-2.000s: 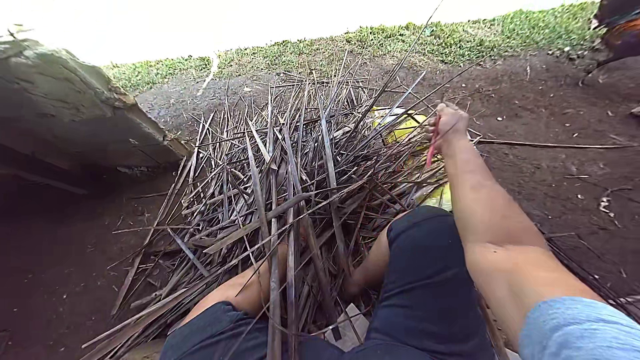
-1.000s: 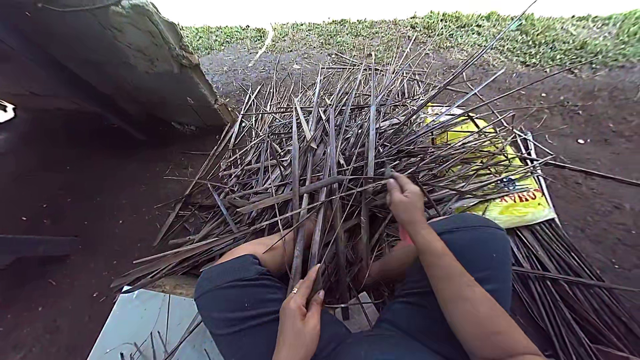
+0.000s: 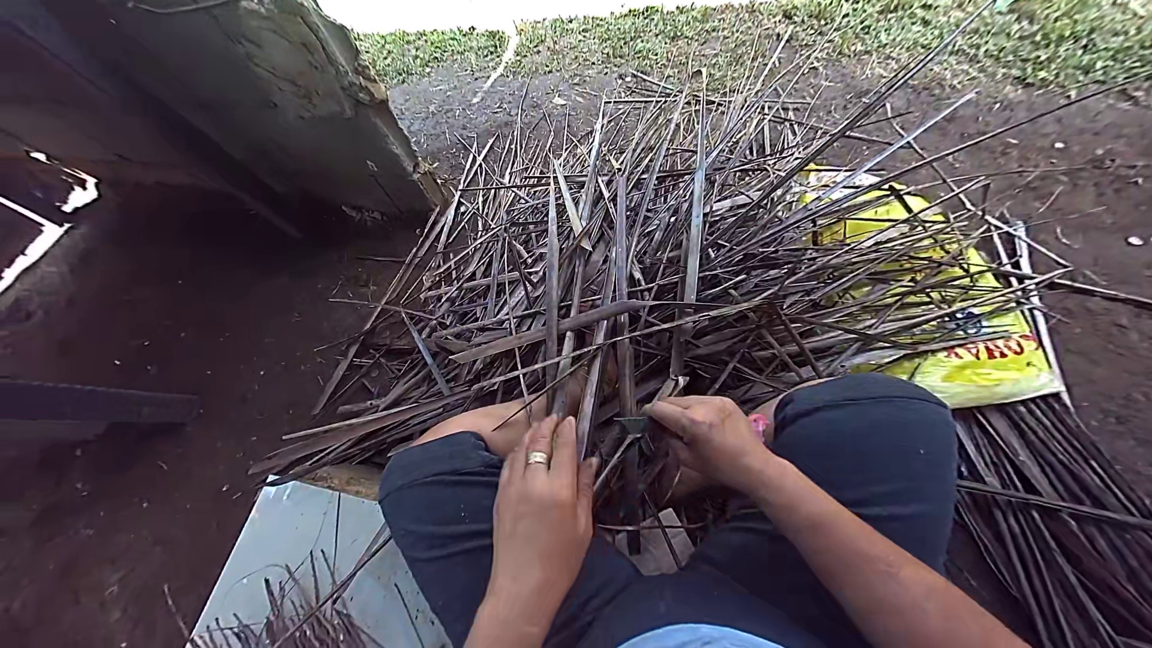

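Note:
A broad heap of dry brown palm leaf strips (image 3: 621,261) lies before my legs and over them. My left hand (image 3: 544,495), with a ring on one finger, is closed on the lower ends of a few strips between my knees. Just right of it, my right hand (image 3: 715,439) pinches a small dark green piece (image 3: 633,423) against a strip; whether this is a blade or a handle, I cannot tell. Something pink shows at the far side of my right hand. Its fingertips are partly hidden.
A printed yellow plastic sack (image 3: 990,360) lies right of my knee, partly under strips. Below it is a bundle of thin dark midribs (image 3: 1053,504). A pale flat sheet (image 3: 306,531) with thin twigs is at lower left. A concrete slab (image 3: 297,99) leans at upper left; grass (image 3: 1035,40) lies beyond.
My right arm, stretched out toward the right side of the heap at first, has come back between my knees. My left hand has come into view on the strips. The view has shifted.

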